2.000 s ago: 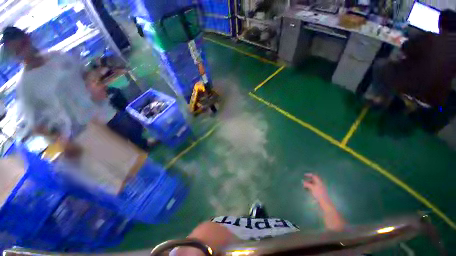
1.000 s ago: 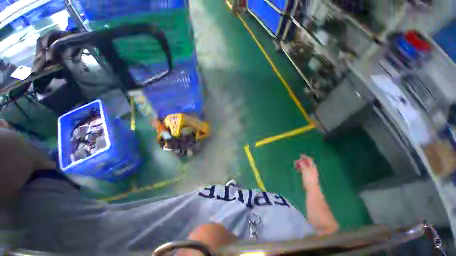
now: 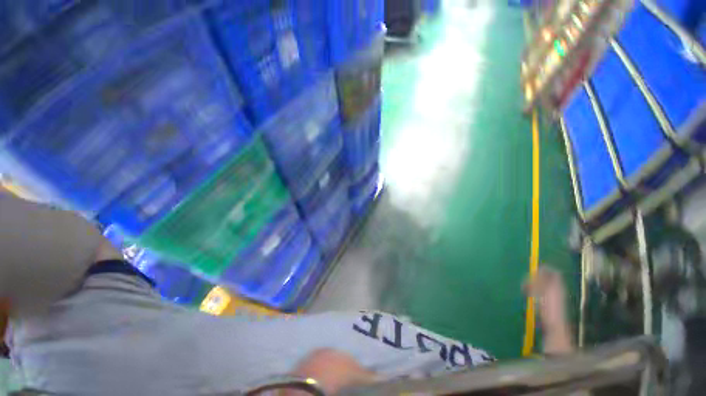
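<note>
Stacked blue crates [image 3: 286, 116] fill the left and upper left, blurred. A green crate [image 3: 221, 209] sits among them. My right hand [image 3: 548, 286] is small and blurred at the lower right, over the floor beside the yellow line and away from the crates. I see nothing in it, but its fingers are unclear. My left arm shows large and blurred at the left edge, beyond a dark sleeve cuff; my left hand is not visible.
A green floor aisle [image 3: 480, 232] runs forward, with a yellow line [image 3: 534, 201] on its right. A metal-framed rack [image 3: 611, 124] with blue panels stands on the right. Part of a yellow object [image 3: 232, 302] shows below the stack. Small colourful items [image 3: 561, 50] are blurred ahead.
The view has moved forward and turned. The crate stack is now much nearer on the left; the open blue crate and the desk are out of view.
</note>
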